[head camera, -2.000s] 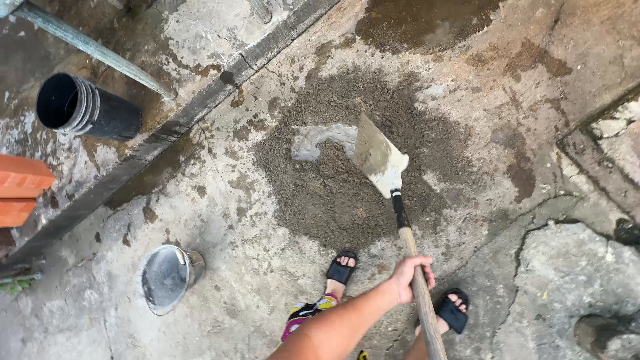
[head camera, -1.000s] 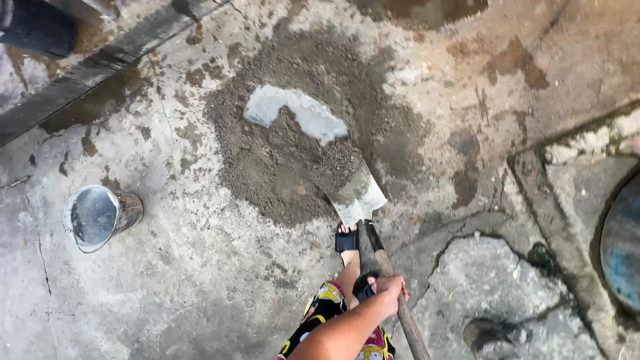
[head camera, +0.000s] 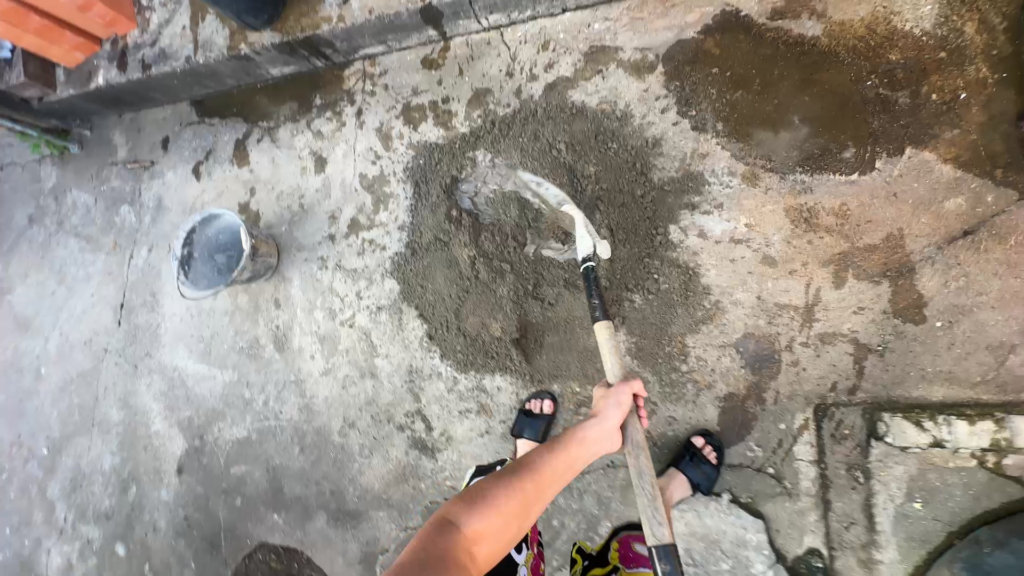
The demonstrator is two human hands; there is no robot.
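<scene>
My left hand [head camera: 620,408] is closed around the wooden handle of a shovel [head camera: 628,432], just beyond my sandalled feet. A black sleeve joins the handle to the pale metal blade [head camera: 570,210]. The blade stands tilted, nearly edge-on, in the upper middle of a round heap of damp grey-brown sand or mortar mix [head camera: 480,296]. Pale grey, wet paste [head camera: 480,188] lies in the heap beside the blade and to its left. My right hand is out of view; the handle runs out at the bottom edge.
Left of the heap, a bucket [head camera: 212,252] with a grey-coated inside stands on cracked concrete. A raised concrete edge [head camera: 320,60] crosses the upper left, with orange bricks [head camera: 68,28] beyond it. A dark puddle [head camera: 772,96] lies at upper right, a low masonry border [head camera: 944,432] at lower right.
The shovel blade has moved from the heap's near edge, by my feet, into its upper middle. The pale paste, one smooth patch one second ago, is now broken up. The view has shifted.
</scene>
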